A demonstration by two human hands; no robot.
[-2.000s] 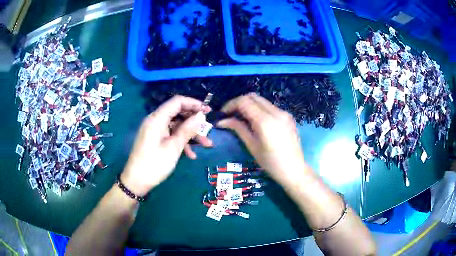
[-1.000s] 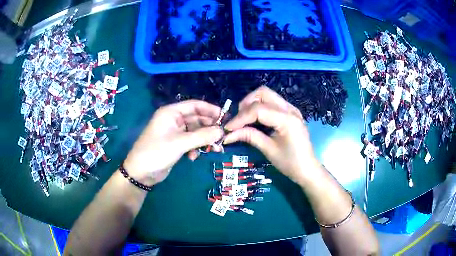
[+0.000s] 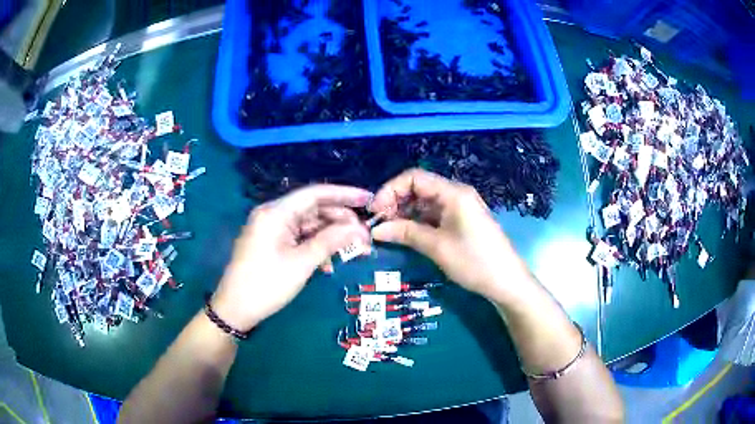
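My left hand [image 3: 290,248] holds a labelled wire assembly between its fingertips; its white square tag [image 3: 354,249] shows below the thumb. My right hand [image 3: 443,228] meets it from the right, its thumb and fingertips pinched at the end of the same piece. A dark cap at the fingertips is too small and hidden to make out clearly. A small group of labelled assemblies [image 3: 387,319] lies on the bench just below the hands, with red middles, white tags and dark ends.
A loose heap of black caps [image 3: 497,166] lies behind the hands, before the large blue tray [image 3: 290,132] with a smaller blue tray [image 3: 464,108] inside. Piles of labelled assemblies stand at left [image 3: 91,190] and right [image 3: 654,157] on the green bench [image 3: 273,364].
The held assembly has turned, and its pale end no longer sticks up above my left fingers. Both hands stay together at the fingertips, as one second ago. The small group looks the same.
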